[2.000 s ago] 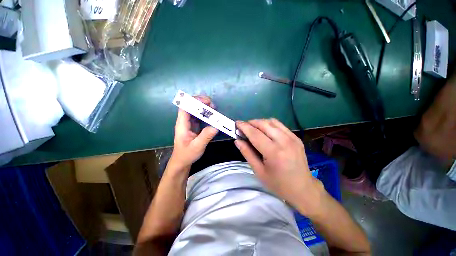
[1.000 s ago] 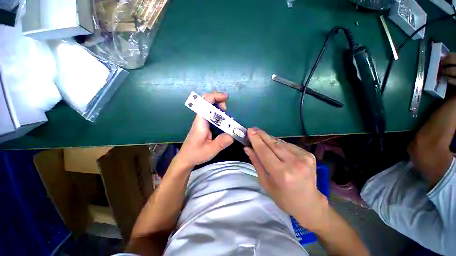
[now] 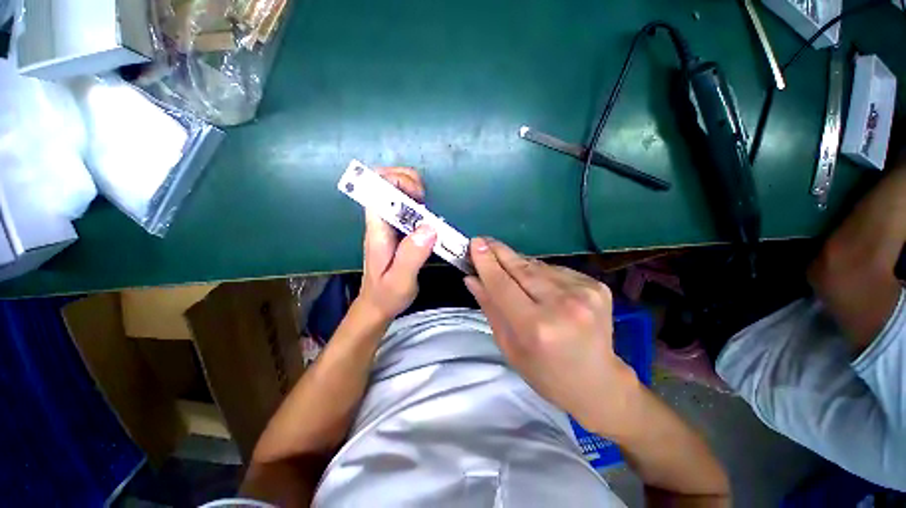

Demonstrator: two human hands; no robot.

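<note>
A lock body's silver faceplate (image 3: 376, 191) faces up, held at the front edge of the green bench, running from upper left to lower right. It has two end holes and slots with dark parts showing. My left hand (image 3: 395, 253) grips it around the middle from below, with the thumb tip on the faceplate. My right hand (image 3: 546, 308) holds its lower right end, and the fingers cover that end. The box behind the faceplate is mostly hidden by my hands.
An electric screwdriver (image 3: 719, 134) with a looping cord lies right on the green bench (image 3: 427, 84), beside a slim dark tool (image 3: 626, 174). A spare faceplate (image 3: 829, 134) and white box (image 3: 869, 111) lie farther right. Bagged parts (image 3: 214, 60) stand left. A coworker's arm (image 3: 859, 253) is at right.
My left thumb has moved onto the faceplate beside the slots. The camera view has shifted slightly. The coworker's hand at the white box is no longer visible.
</note>
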